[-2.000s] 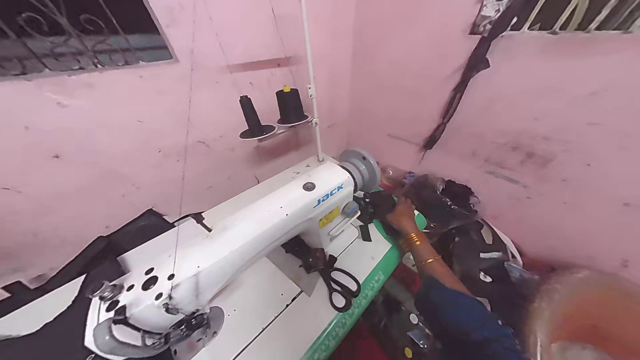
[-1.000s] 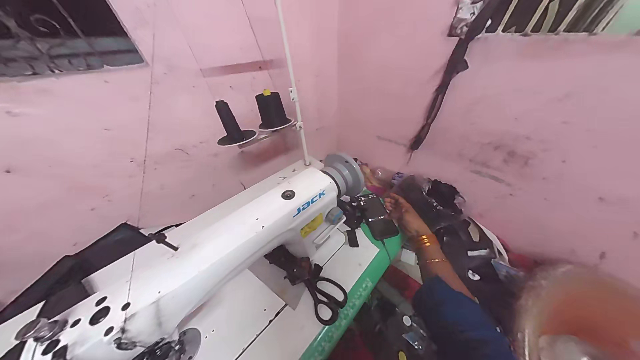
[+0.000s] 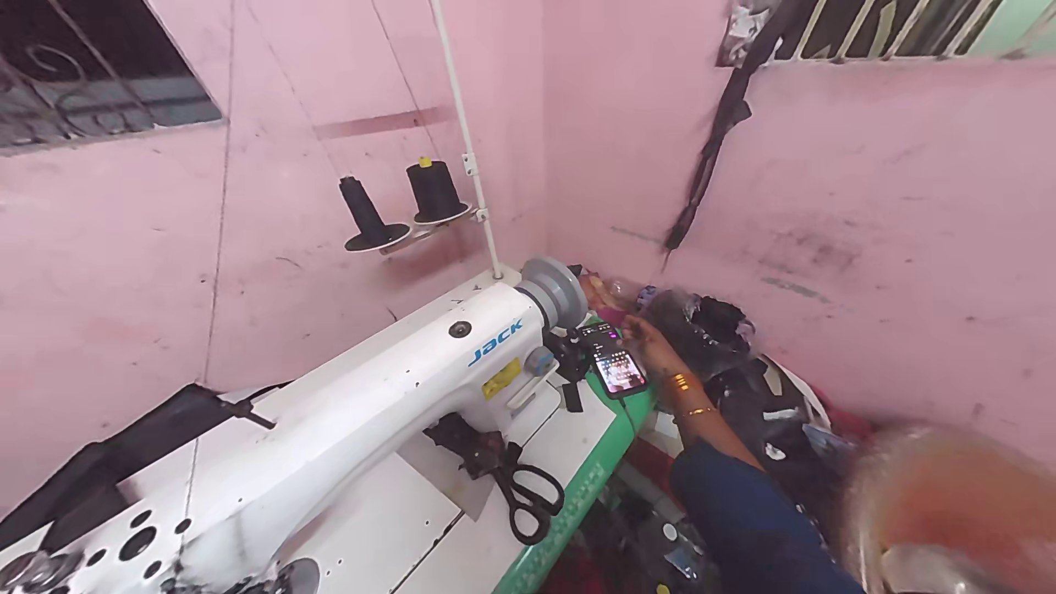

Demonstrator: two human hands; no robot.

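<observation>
My right hand (image 3: 648,342) reaches out at the far right end of the sewing table, just beside a smartphone (image 3: 615,363) with its screen lit. Whether the fingers touch the phone or hold anything is unclear. The phone lies on the green-edged tabletop, near the grey handwheel (image 3: 554,293) of a white Jack sewing machine (image 3: 388,363). Black-handled scissors (image 3: 528,499) rest on the table below the machine arm, against some dark cloth (image 3: 466,441). My left hand is out of view.
Two black thread cones (image 3: 433,191) stand on a thread stand (image 3: 466,132) behind the machine. Black fabric (image 3: 157,437) lies at the left. Dark garments and plastic bags (image 3: 701,322) are piled along the right wall. A blurred orange-brown object (image 3: 965,511) is at lower right.
The phone's screen, dark a second ago, is now lit. Two seconds ago my right hand was at the dark items by the handwheel; now it is to the right of the phone.
</observation>
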